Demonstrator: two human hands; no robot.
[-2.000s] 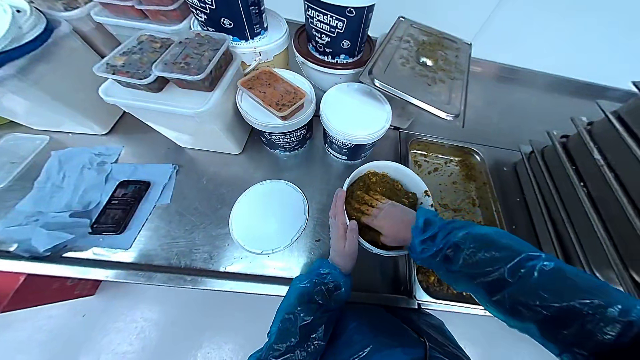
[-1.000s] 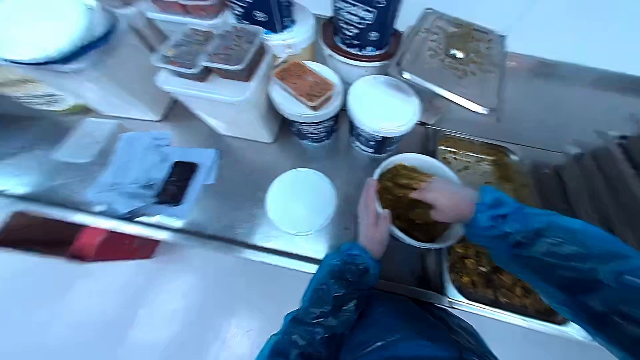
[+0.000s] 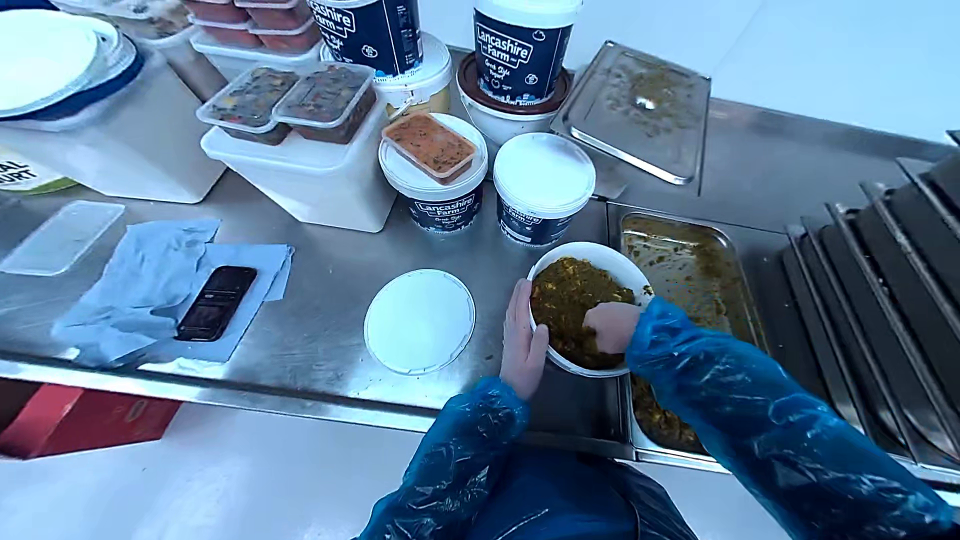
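A round white plastic tub [image 3: 541, 341] holds a brown-green food mixture [image 3: 574, 300] and stands at the left edge of a steel pan [image 3: 686, 259] smeared with the same food. My left hand [image 3: 523, 341] rests flat against the tub's left outer wall, thumb toward the rim. My right hand [image 3: 611, 327] is inside the tub, its fingers sunk in the mixture and hidden, so their grip does not show. Blue plastic sleeves cover both forearms. A white round lid [image 3: 420, 321] lies on the steel counter left of the tub.
Lidded yogurt tubs [image 3: 544, 176] stand behind, one with a small container of orange food [image 3: 430, 144] on top. A steel lid [image 3: 637, 109] lies at the back. Stacked dark trays [image 3: 870, 300] are at the right. A phone [image 3: 217, 302] lies on blue paper [image 3: 142, 277] at the left.
My right hand has moved within the tub and its fingers are deeper in the mixture than two seconds ago. My left hand stays at the tub's side.
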